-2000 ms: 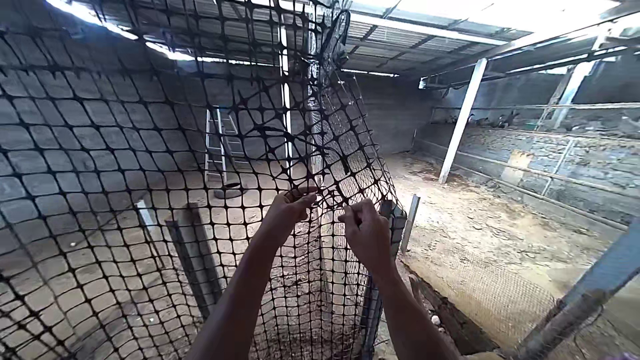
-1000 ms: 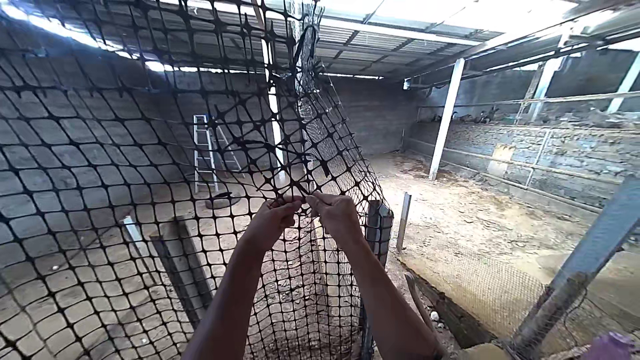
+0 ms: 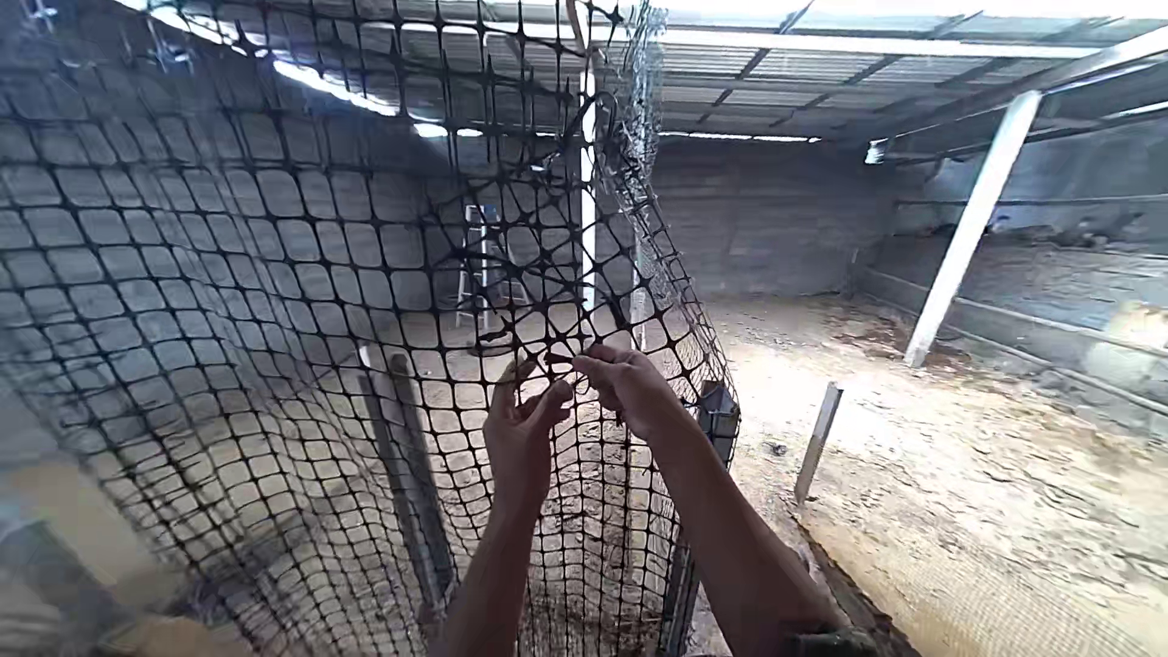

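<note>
Black plastic mesh netting (image 3: 301, 265) hangs in front of me, spanning the left and middle of the view, with overlapping layers around the centre. My left hand (image 3: 525, 415) is at the netting with thumb and forefinger apart, fingertips among the strands. Just to its right, my right hand (image 3: 625, 379) pinches a strand of the netting between thumb and fingers. Whether a separate tie is in the fingers is too small to tell. A bunched strip of wire mesh (image 3: 643, 109) runs down beside the netting's right part.
A metal post (image 3: 718, 420) stands right of my hands, and a short stake (image 3: 818, 443) farther right. Behind the netting are two leaning posts (image 3: 415, 474) and a stepladder (image 3: 476, 265). A white slanted column (image 3: 975, 228) and rails (image 3: 1049, 360) are at the right.
My hands were close together on the netting one second ago; now the left thumb and forefinger are spread and slightly apart from the right hand. The view has shifted somewhat.
</note>
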